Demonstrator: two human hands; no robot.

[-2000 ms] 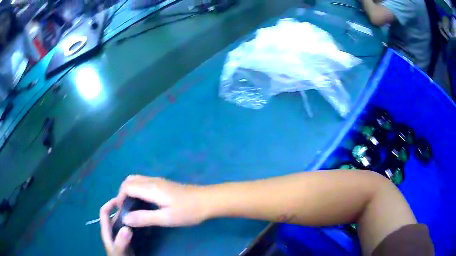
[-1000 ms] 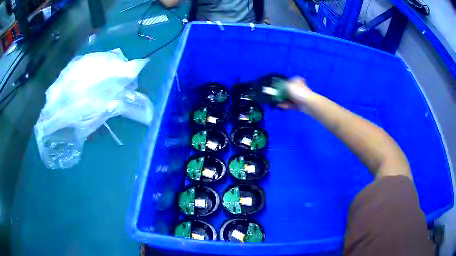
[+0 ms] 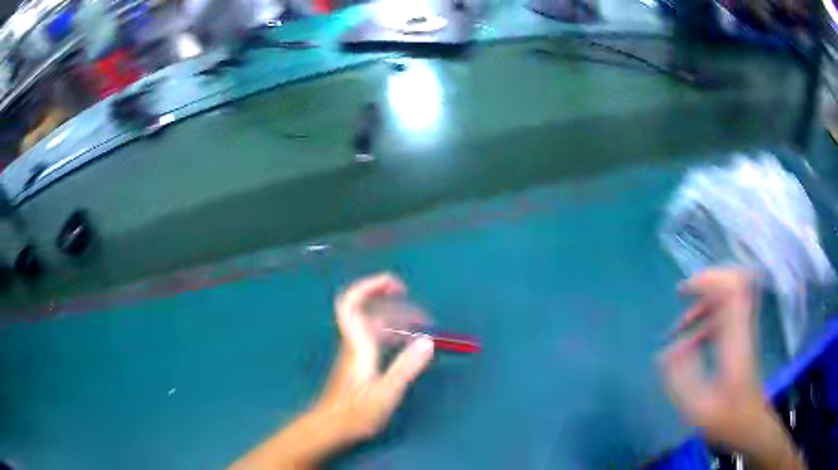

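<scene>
My left hand point(image 3: 372, 367) is over the bench, blurred, with thumb and fingers around a screwdriver. The screwdriver's red handle point(image 3: 457, 343) points right past my thumb, and its thin pale shaft crosses in front of the palm. Its exact contact with the fingers is blurred. My right hand point(image 3: 721, 363) is raised at the right, near the bin, with fingers curled and apart; I see no housing in it. The blue bin point(image 3: 809, 363) shows only its edge at the lower right, with dark, unclear shapes inside.
The blue-green bench point(image 3: 551, 266) meets a darker green conveyor point(image 3: 248, 174). A crumpled clear bag point(image 3: 749, 216) lies beyond my right hand. Small black items point(image 3: 73, 232) are on the conveyor at the left, another point(image 3: 366, 133) near the glare. A flat dark plate point(image 3: 404, 39) is across the line.
The view has swung from the bin back to the bench. My right hand has left the bin and the housing is no longer in it. My left hand and the red-handled screwdriver have come into view.
</scene>
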